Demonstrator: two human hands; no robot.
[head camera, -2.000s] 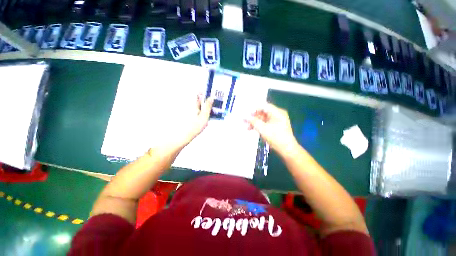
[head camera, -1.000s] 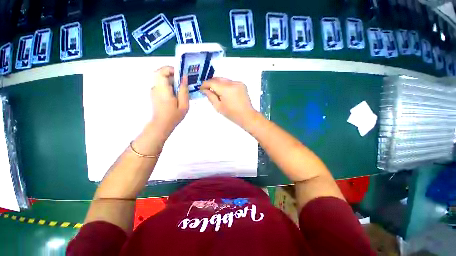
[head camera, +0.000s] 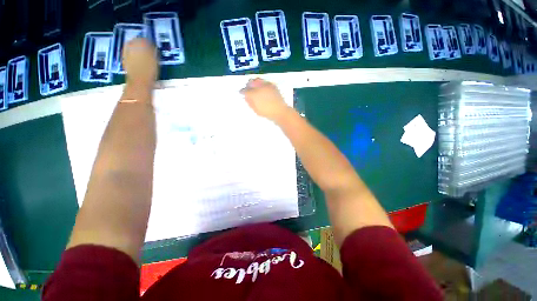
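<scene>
My left hand (head camera: 140, 62) is reached out to the row beyond the pale edge strip. It is blurred and covers the lower right part of a light housing (head camera: 122, 42); whether its fingers grip this housing is hidden. My right hand (head camera: 264, 99) is above the far right part of the white tray (head camera: 176, 164), with its fingers drawn together. Whether a tiny part is between the fingertips cannot be told. A light housing (head camera: 239, 44) with dark insides lies just beyond the strip, close beside another one (head camera: 272, 35).
More light housings (head camera: 316, 36) stand along the row on both sides. Ribbed clear trays (head camera: 486, 138) are stacked at the right. A white scrap (head camera: 418, 136) and blue film pieces (head camera: 360, 140) lie on the green mat. Black housings stand at the top left.
The housing my left hand held is out of it, and one more lies in the row. My left hand has moved forward and left to the row. The tilted housing now lies straighter.
</scene>
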